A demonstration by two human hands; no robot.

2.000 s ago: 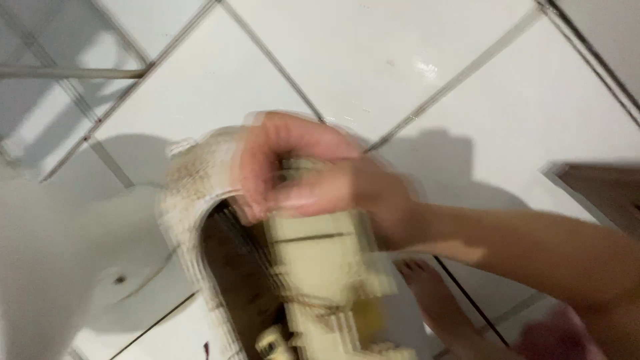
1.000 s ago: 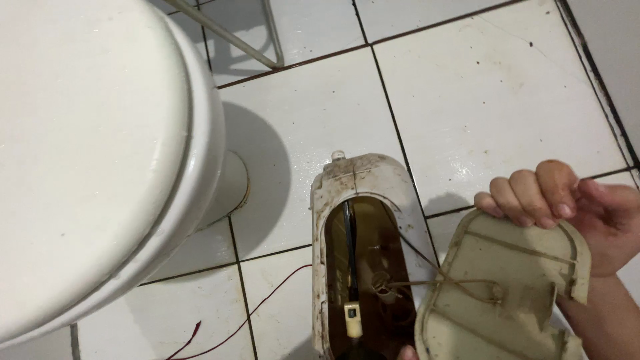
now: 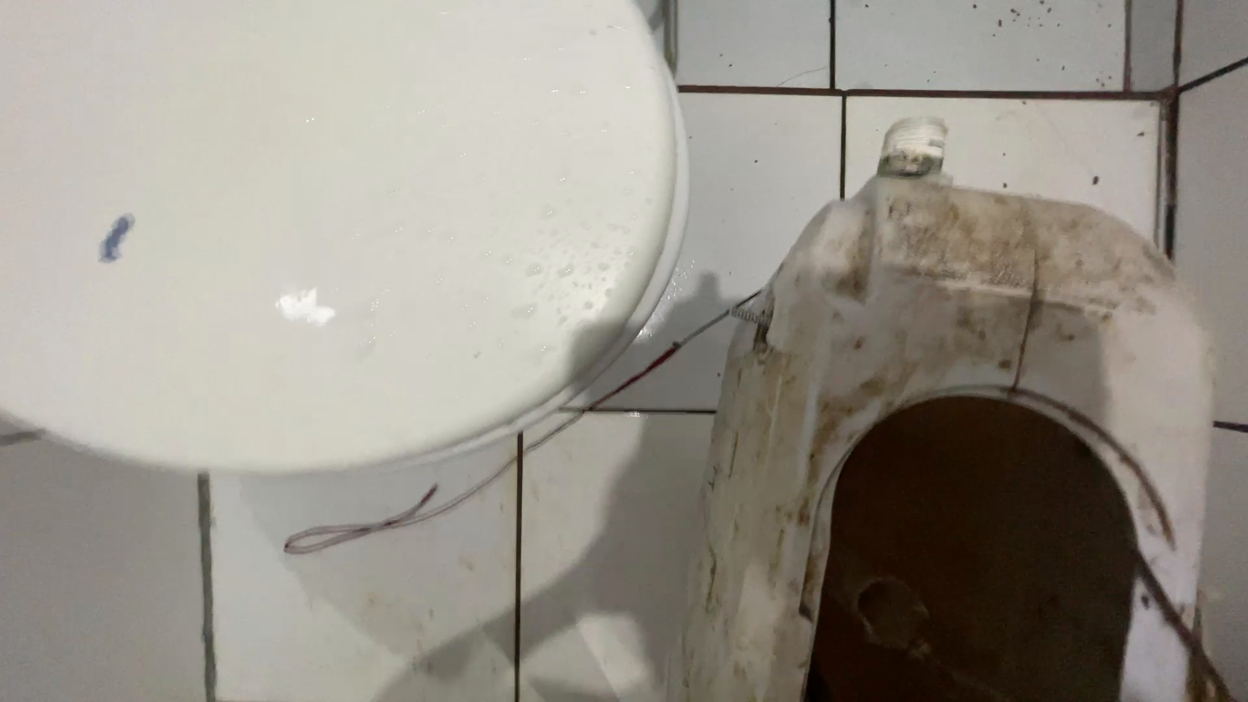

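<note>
Neither of my hands shows in the head view. A stained white plastic toilet cistern [image 3: 760, 507] fills the lower right, its arched opening [image 3: 975, 546] facing up and its inside brown and dark. A threaded white stub [image 3: 914, 146] sticks out at its far end, and a small metal screw [image 3: 749, 315] juts from its left side. A thin dark cord [image 3: 1160, 575] runs over the right rim of the opening. From the left side of the cistern a thin reddish cord [image 3: 634, 378] trails over the floor and ends in a loop.
At the upper left is a closed white toilet lid [image 3: 390, 195] with water drops and a blue mark, close to the cistern. White floor tiles [image 3: 604, 507] with dark joints lie between and below them. A wall stands along the right edge. Shadows fall across the tiles.
The hand holding the cream plastic cover at the right a second ago is out of view, and so is the cover. The view has shifted, with the cistern larger at the right.
</note>
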